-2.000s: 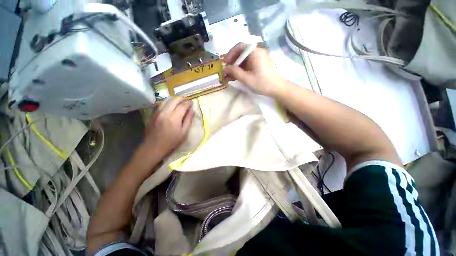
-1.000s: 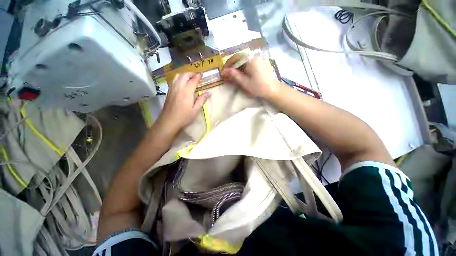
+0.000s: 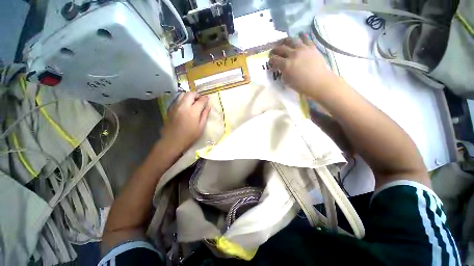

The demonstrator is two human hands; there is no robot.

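The beige bag body [image 3: 265,137] lies from the clamp down into the lap, its mouth open with a dark zipper [image 3: 228,199] inside. Yellow tape [image 3: 224,115] runs down the panel. The yellow-orange clamp frame [image 3: 218,74] sits flat at the panel's top, a pale strip in its window. My left hand [image 3: 186,117] rests on the bag fabric below the clamp's left corner, fingers bent, holding nothing visible. My right hand [image 3: 299,65] is right of the clamp, over the template plate [image 3: 260,66] with handwriting. Its fingertips are partly blurred; I cannot tell whether they hold anything.
The white sewing machine head [image 3: 104,54] with a red button is at the upper left. Beige bag pieces [image 3: 65,117] with straps hang at the left. A white table surface [image 3: 390,114] and more beige pieces [image 3: 457,52] are at the right.
My right hand has moved right, off the clamp and onto the plate. My left hand has moved down and left from the clamp window, which is uncovered. The red and black tool is out of sight.
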